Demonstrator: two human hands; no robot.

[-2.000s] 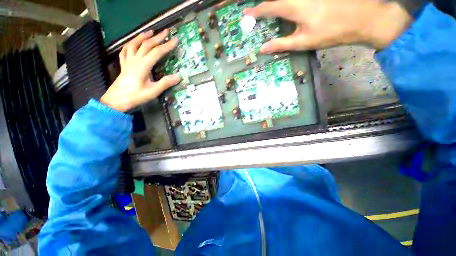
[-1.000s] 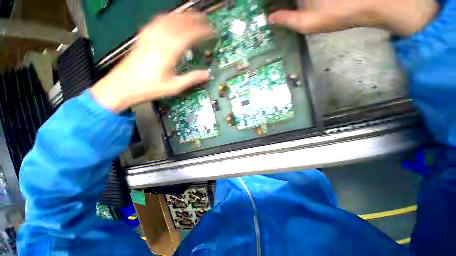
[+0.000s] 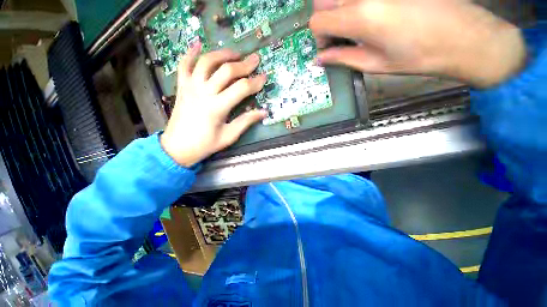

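Note:
A grey-green pallet (image 3: 344, 96) with a dark frame holds several green circuit boards. The lower-right board (image 3: 300, 84) is plainly seen; the upper-left board (image 3: 174, 27) and upper-right board (image 3: 261, 13) show partly. My left hand (image 3: 210, 99) lies over the lower-left place and hides it, its fingers spread and fingertips at the left edge of the lower-right board. My right hand (image 3: 414, 39) is at the right edge of that board, thumb and fingers bent close together. Whether its fingertips grip a clip or the board is hidden.
The silver conveyor rail (image 3: 348, 150) runs along the near side. Ribbed black trays (image 3: 78, 90) stand at the left, with more dark stacked trays (image 3: 36, 138) beyond. Below the rail are an open cardboard box (image 3: 186, 240) and brown fixtures (image 3: 219, 222). Yellow lines mark the floor.
The view has shifted, with the pallet now higher and further left. My left hand has moved from the upper-left board to the lower-left place. My right hand has come down to the lower-right board's edge.

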